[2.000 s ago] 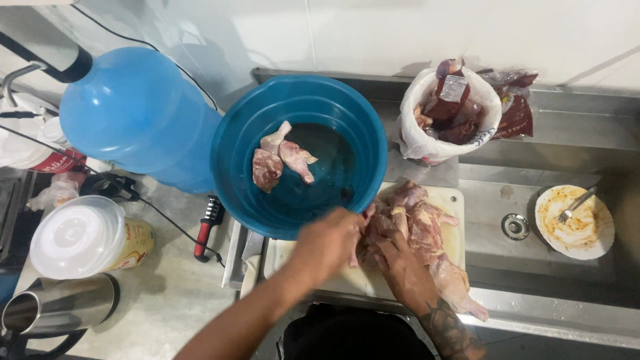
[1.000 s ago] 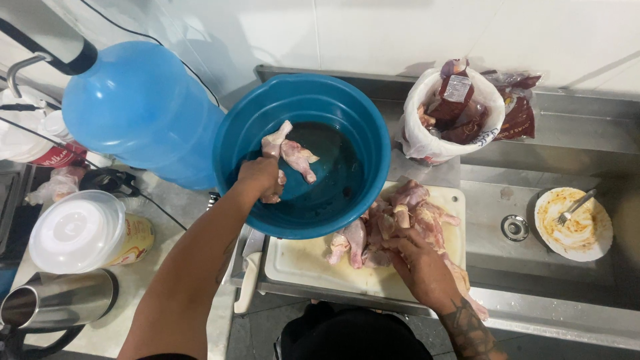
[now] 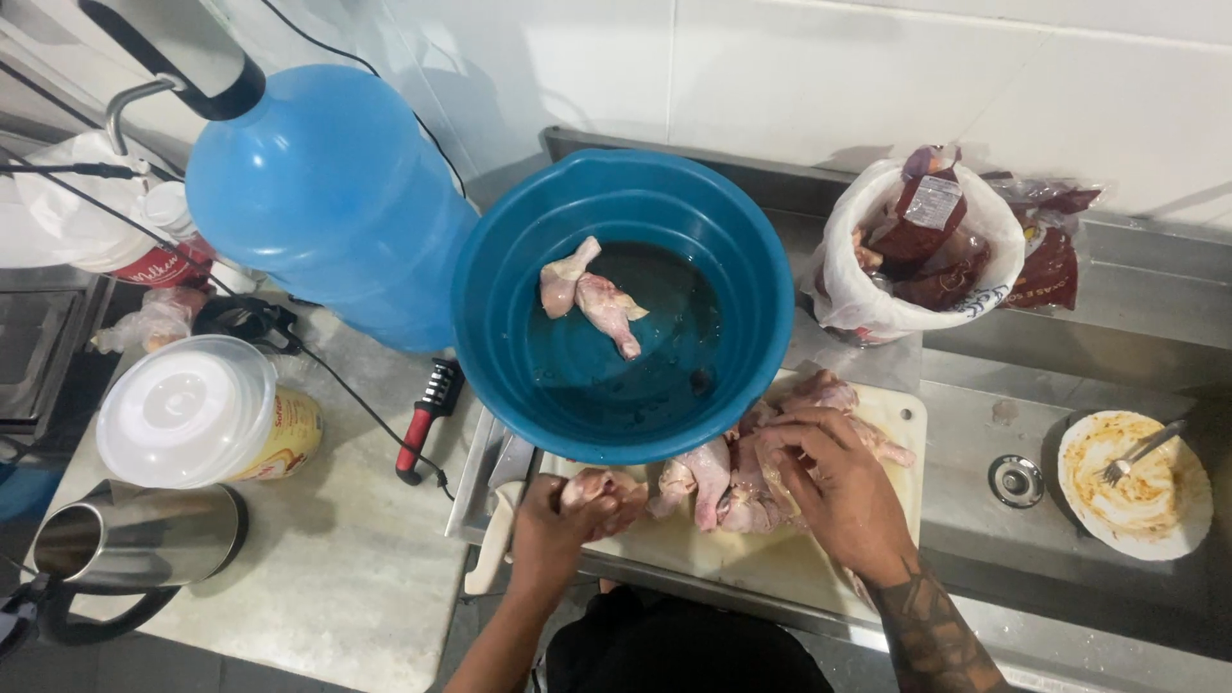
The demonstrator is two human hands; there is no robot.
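My left hand (image 3: 558, 529) grips a raw chicken piece (image 3: 604, 500) over the left end of the white cutting board (image 3: 626, 553). On the board's right part, my right hand (image 3: 833, 481) rests on a pile of raw chicken pieces (image 3: 751, 481), fingers bent; whether it holds a piece is hidden. Behind the board stands a round blue plastic basin (image 3: 481, 356), its front rim overlapping the board. Two chicken drumsticks (image 3: 606, 308) lie inside it in a little dark liquid. A knife with a white handle (image 3: 496, 539) lies at the board's left edge.
A bag-lined bin (image 3: 847, 279) with brown packaging stands behind the board. In the steel sink (image 3: 948, 423) lies a soiled plate (image 3: 1136, 529) with a fork (image 3: 1141, 452). Leftward are a blue water jug (image 3: 327, 192), a knife sharpener (image 3: 428, 419), a lidded tub (image 3: 192, 414) and a steel kettle (image 3: 168, 534).
My left hand has moved out of the basin to the board and now grips a chicken piece. The basin shows one chicken piece fewer. My right hand stays at the pile.
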